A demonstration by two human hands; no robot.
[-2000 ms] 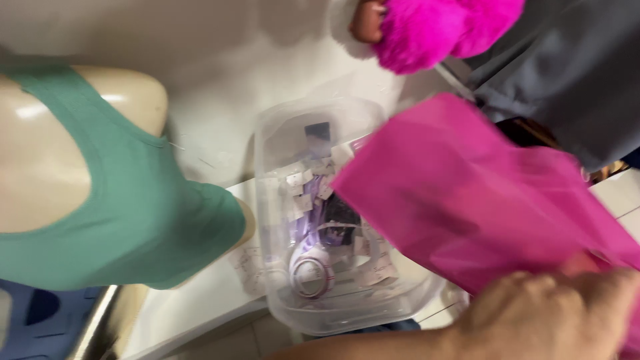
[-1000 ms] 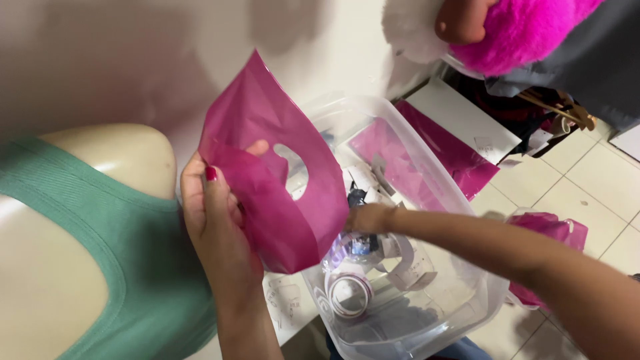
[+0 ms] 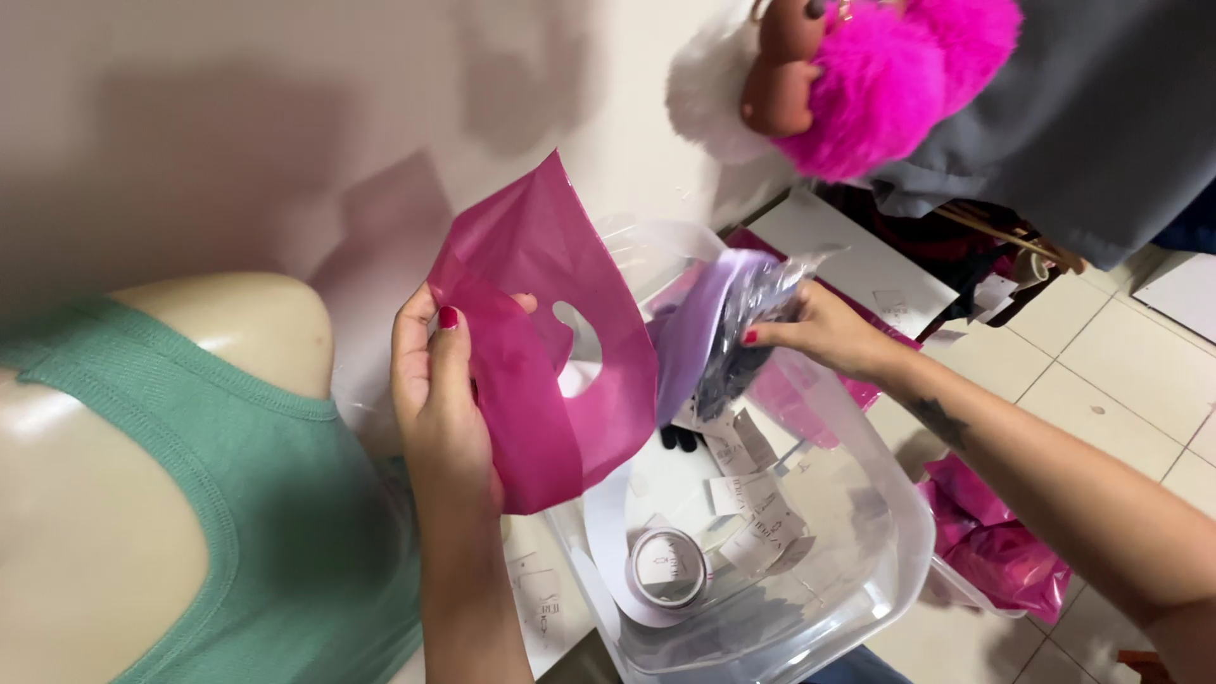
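Note:
My left hand point(image 3: 446, 408) holds a magenta plastic bag point(image 3: 532, 437) with a cut-out handle, raised at the centre with its corner pointing up. To its right, my right hand point(image 3: 817, 332) grips a clear plastic packet point(image 3: 746, 332) with dark contents, together with lilac fabric point(image 3: 698, 323), above a clear plastic bin point(image 3: 893, 570). Small printed tags point(image 3: 765, 532) lie in the bin beside a ribbon roll point(image 3: 668, 567). A small black item point(image 3: 678, 438) shows below the packet. Part of the lilac fabric is hidden behind the bag.
A mannequin in a green ribbed top point(image 3: 294, 494) stands close at the left. Pink pompoms point(image 3: 879, 95) and dark grey fabric point(image 3: 1064, 123) hang at the upper right. A white board point(image 3: 845, 247) lies behind the bin, and crumpled magenta bags point(image 3: 1007, 551) sit at its right.
One second ago my right hand was down inside the bin; now it is raised with the packet and lilac fabric. My left hand still holds the magenta bag.

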